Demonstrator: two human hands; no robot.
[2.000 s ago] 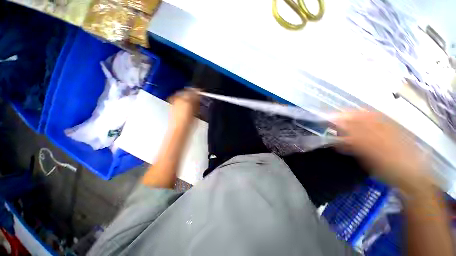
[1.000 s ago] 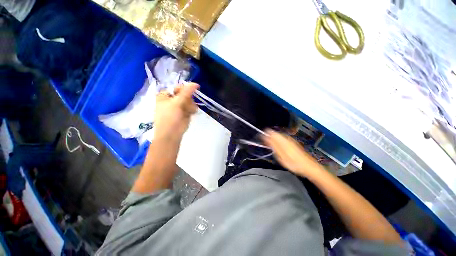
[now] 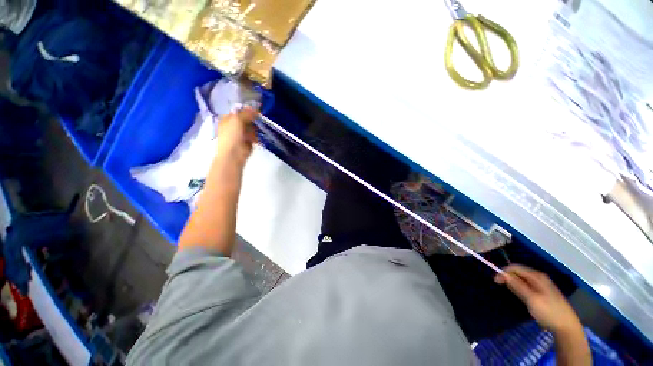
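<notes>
A white drawcord runs straight and taut between my two hands, above the lap and along the table's near edge. My left hand is closed on its upper left end, over the near blue bin. My right hand pinches its lower right end with thumb and fingers, near the blue slatted basket. Faint strands show just below the cord by my left hand; whether they hang from it I cannot tell.
Gold-handled scissors and a loose cord bundle lie on the white table. Taped cardboard is at its left end. A white cloth lies in the blue bin. A white board and thread tangle are near the lap.
My right hand has moved down and right, away from my left hand. The looped, slack cord strands between them are now one straight line. My left hand has shifted slightly left.
</notes>
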